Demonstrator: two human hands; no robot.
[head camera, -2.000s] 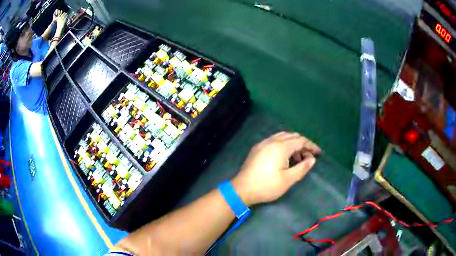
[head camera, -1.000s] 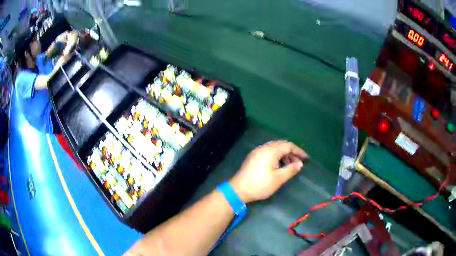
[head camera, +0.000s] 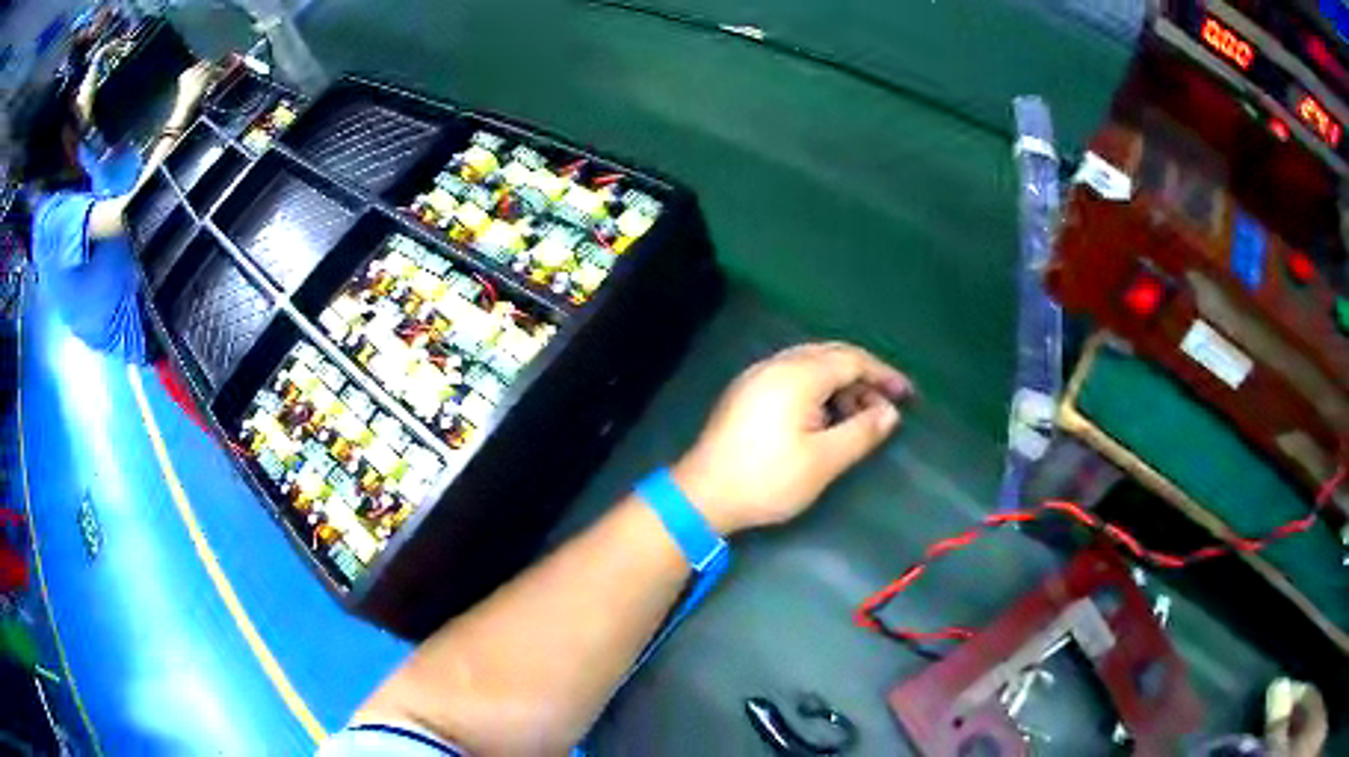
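Observation:
My left hand (head camera: 792, 436), with a blue wrist strap (head camera: 681, 521), hangs over the green mat between the tray and the fixture. Its fingers are loosely curled, the thumb near the fingertips, with nothing visible in it. The dark red test fixture (head camera: 947, 695) lies at the bottom right; small silvery pieces show in its opening. My right hand (head camera: 1296, 719) appears only as pale, blurred fingertips at the lower right edge; what it holds cannot be seen. A black compartment tray (head camera: 518, 488) on the left holds rows of circuit boards (head camera: 429, 333); several of its compartments are empty.
Red and black twisted wires (head camera: 947, 547) run from the fixture towards the reddish-brown test box (head camera: 1184, 281) with red digits. A clear strip (head camera: 1036, 266) stands beside the box. A black hook-shaped item (head camera: 799, 725) lies left of the fixture. A person in blue (head camera: 89, 237) is at far left.
The view has shifted, bringing more of the fixture and the black hook-shaped item into sight. My left hand keeps its curled pose and appears slightly higher in the picture.

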